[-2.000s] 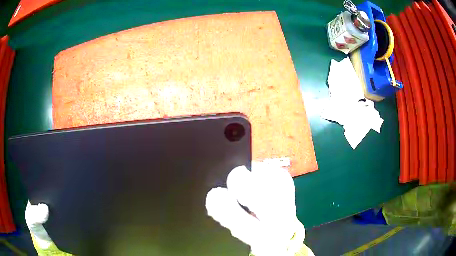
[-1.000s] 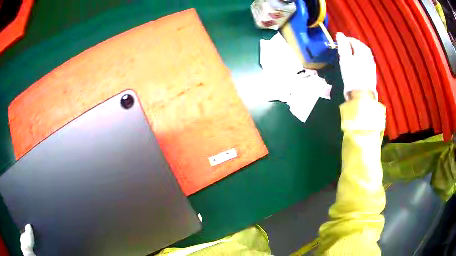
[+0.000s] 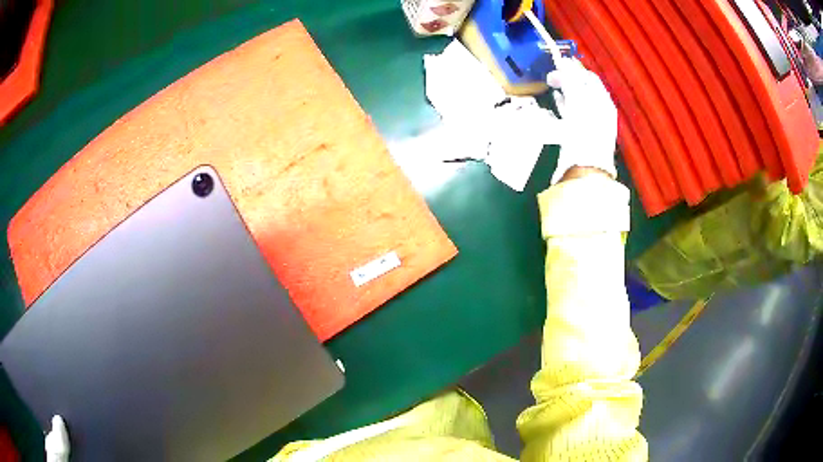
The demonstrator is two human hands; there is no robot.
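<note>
A tablet [image 3: 171, 325] is held back side up over the lower left of an orange-red foam tray [image 3: 280, 135]; its round dark camera is near the top corner. My left hand [image 3: 57, 440], white-gloved, grips the tablet at the lower left; only a thumb shows, the rest is hidden or cut off. A small white glove tip also shows at the tablet's lower right edge. My right hand [image 3: 585, 117], white-gloved, is at the front end of the blue tape dispenser [image 3: 519, 50], its fingertips on the yellowish tape [image 3: 546, 34]. The dispenser's top is cut off.
Crumpled white paper [image 3: 505, 131] lies left of my right hand. A whitish container with red marks [image 3: 437, 14] stands at the top edge. Stacked orange-red trays [image 3: 686, 108] stand at right. A white label [image 3: 375, 269] lies on the tray corner. Another person's yellow sleeve [image 3: 722, 239] shows at right.
My right hand has left the tablet and gone to the tape dispenser, then drawn slightly back from it. The view has turned, shifting the tray and tablet left. My left hand still holds the tablet.
</note>
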